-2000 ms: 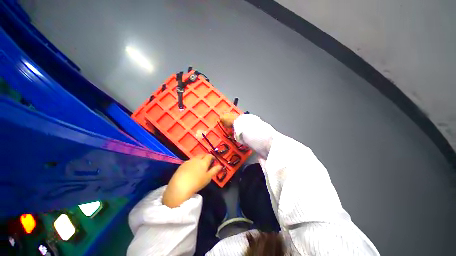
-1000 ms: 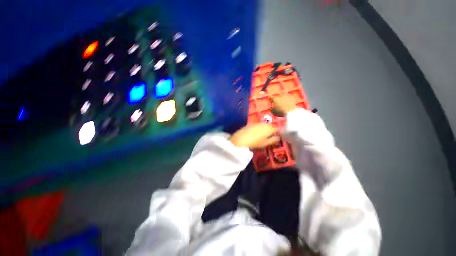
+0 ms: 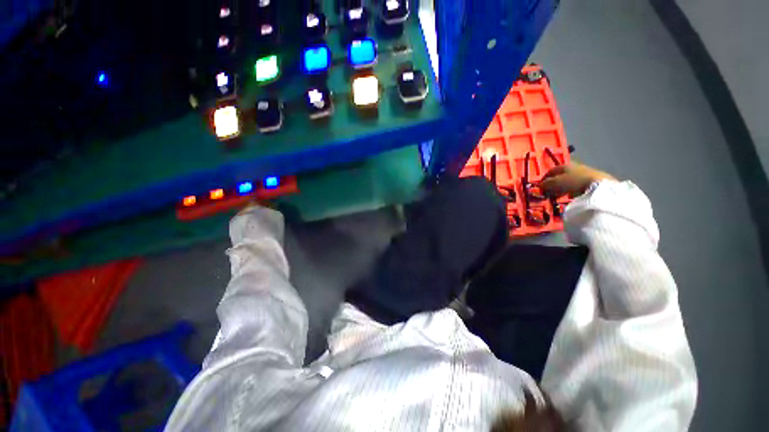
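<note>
An orange-red compartment tray (image 3: 529, 122) lies at my right, beside the rack's blue post. Several black-strapped smartwatches (image 3: 536, 192) sit in its near pockets, with some strap tails sticking up. My right hand (image 3: 572, 179) is over the tray's right side at these watches. Its fingertips are too blurred to show a grip. My left arm reaches forward to a red tray (image 3: 201, 207) on the lower rack. My left hand (image 3: 255, 205) is small, blurred and mostly hidden at that tray's front edge. Small orange and blue lit screens show in the tray.
The rack's green shelf (image 3: 169, 153) with rows of watches, some lit white, green or blue, is above my left hand. A blue post (image 3: 485, 76) stands between rack and tray. Orange-red trays (image 3: 84, 295) and a blue plastic stool or frame (image 3: 59, 405) are low at left.
The view has turned left towards the rack. My left hand has left the orange-red tray and reached to the lower rack tray. My right hand is now nearer the tray's near right side.
</note>
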